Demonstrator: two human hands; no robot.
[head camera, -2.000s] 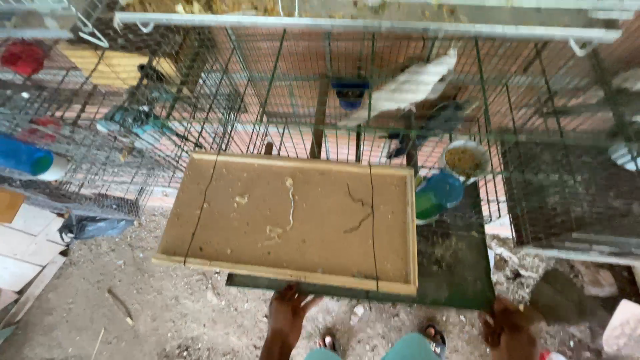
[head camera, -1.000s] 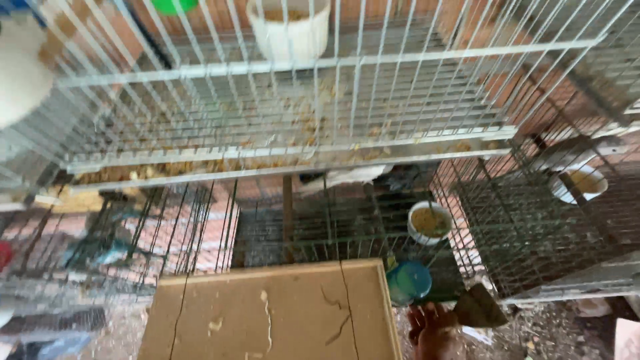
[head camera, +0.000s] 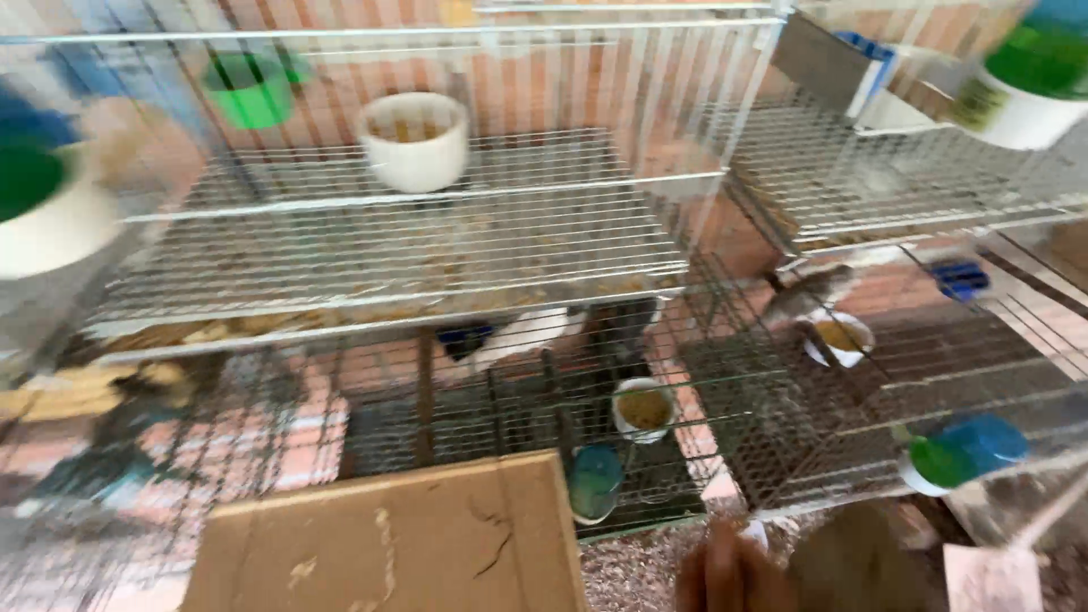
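My right hand [head camera: 731, 565] is blurred at the bottom edge, right of centre, its fingers pointing up toward the front of the lower wire cage. Beside it is a dull brown flat thing [head camera: 858, 557]; whether the hand holds it cannot be told. My left hand is out of view. To the left, a shallow wood-framed board [head camera: 399, 535] with cracks and pale marks leans at the lower cage front. Right of its corner hangs a blue-green drinker [head camera: 595, 483], and a white feed cup [head camera: 643, 410] is behind that. A white bird [head camera: 527, 333] is inside the lower cage.
An upper wire cage [head camera: 408, 229] holds a white feed bowl [head camera: 416, 144] and a green cup [head camera: 251, 89]. More cages stand at both sides, with a grey bird [head camera: 807, 293], another feed cup [head camera: 841, 338] and a blue-green drinker [head camera: 969, 450] on the right. A pale flat piece [head camera: 993, 578] is at lower right.
The view has swung up and right. Two seconds ago both hands were at a dark tray sticking out below the board; it no longer juts out, and the left hand has left the view.
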